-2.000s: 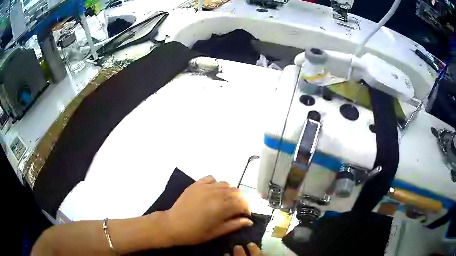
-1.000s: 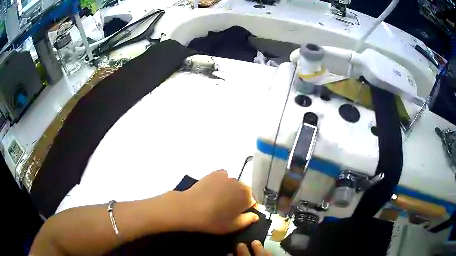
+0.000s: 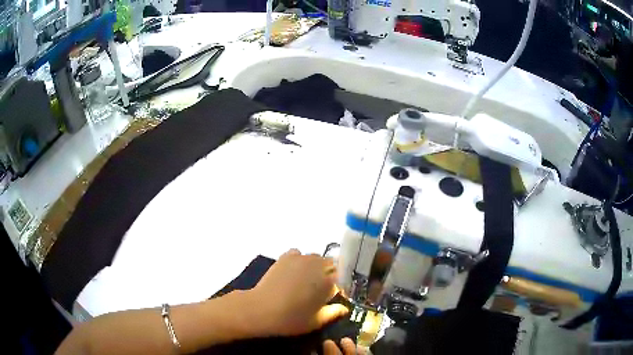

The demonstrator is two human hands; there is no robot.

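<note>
My left hand (image 3: 291, 295) lies on a dark cut panel (image 3: 251, 274) just left of the presser foot, fingers bent and thumb pressing the cloth. Only fingertips of my right hand (image 3: 340, 347) show at the bottom edge, on the cloth beside the foot; the rest is cut off. The lit needle area (image 3: 357, 315) of the sewing machine (image 3: 430, 222) is at the lower middle, with a brassy yellow piece (image 3: 370, 327) beside it. Much of the panel is hidden under my left hand and forearm.
A long dark panel (image 3: 139, 173) curves along the table's left side over brown edging. Dark crumpled fabric (image 3: 302, 93) lies in the trough behind. Dark cloth (image 3: 458, 333) lies right of the foot. A black band (image 3: 498, 229) wraps the machine arm. Another white machine (image 3: 416, 17) stands behind.
The view has tilted up, showing more of the machine behind. Against the earliest frame, the panel's visible corner beyond my left hand has changed shape and position. Both hands stay at the cloth.
</note>
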